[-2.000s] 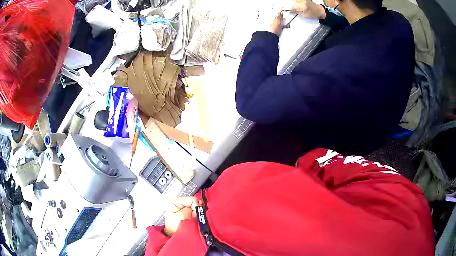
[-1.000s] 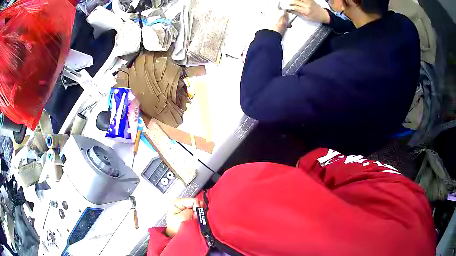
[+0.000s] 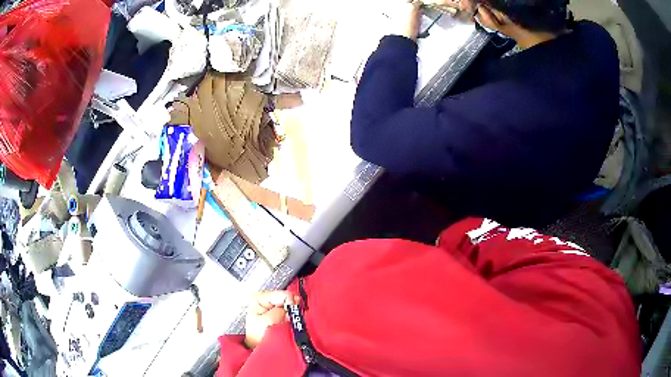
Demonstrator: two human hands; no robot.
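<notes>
My left hand [image 3: 265, 316] rests against the front of my red jacket [image 3: 441, 309], beside the black zip and near the table edge. Its fingers look bent; whether they hold anything does not show. My right hand is not in view. Nearest in front are a tan flat strip [image 3: 246, 222] lying slanted on the table, a grey-black tray with two pale round parts [image 3: 234, 254], a slim tool [image 3: 198, 309], and a grey-white sewing machine [image 3: 143, 247]. Behind lies a fanned pile of brown cut pieces [image 3: 232, 129].
A person in dark blue [image 3: 485, 125] sits at the upper right with hands on the table. A blue packet [image 3: 175, 163] lies by the brown pile. A red plastic bag [image 3: 48, 81] hangs upper left. Thread cones [image 3: 77, 228] stand at left; bundled pieces [image 3: 305, 44] lie at the back.
The person in dark blue has lowered their head towards their hands, and their arms have shifted slightly. My left hand stays at the jacket front.
</notes>
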